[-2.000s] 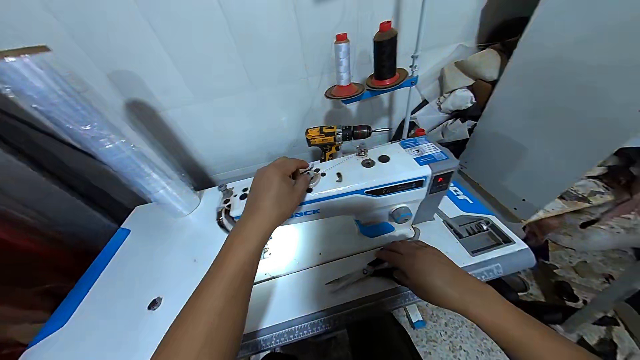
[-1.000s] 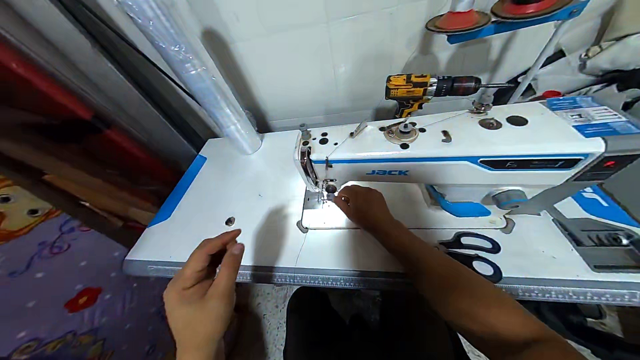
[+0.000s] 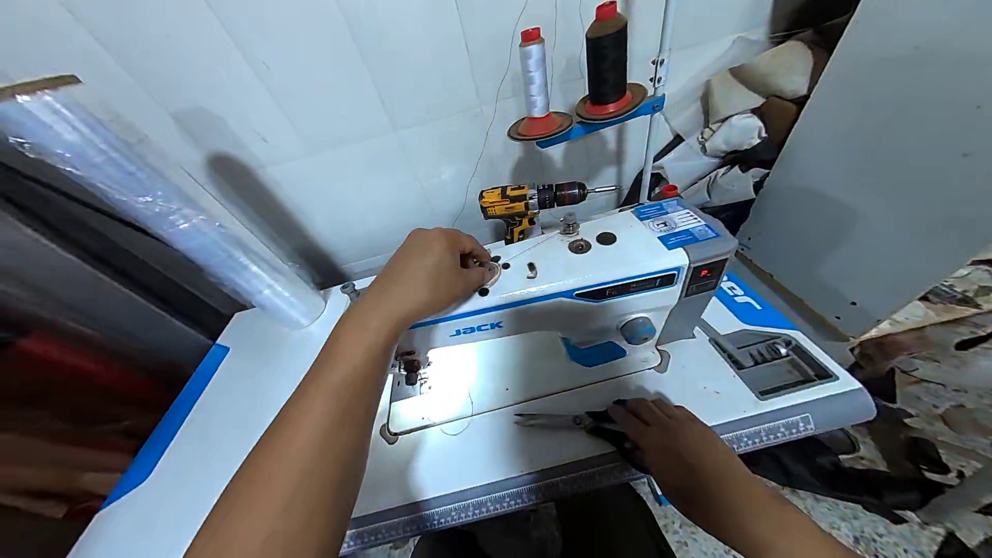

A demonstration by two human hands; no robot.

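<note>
A white and blue Jack sewing machine (image 3: 535, 314) stands on a white table, its lamp lighting the needle area. My left hand (image 3: 430, 271) reaches over its top, thumb and fingers pinched at a round metal part (image 3: 494, 273); the fingertips are partly hidden. Dark-handled scissors (image 3: 554, 421) lie in front of the machine bed, blades pointing left. My right hand (image 3: 670, 438) is on their handles, the fingers curled over them. A loose thread (image 3: 470, 411) loops from near the needle area onto the table.
A yellow and black cordless drill (image 3: 508, 203) is behind the machine. White (image 3: 535, 81) and black thread cones (image 3: 607, 66) are on a stand above. A plastic-wrapped roll (image 3: 201, 225) leans at left. A recessed tray (image 3: 775, 364) is at right.
My right hand has left the needle area and is now at the scissors' handles. My left hand has gone from above the table's front left to the machine's top. The view has swung right.
</note>
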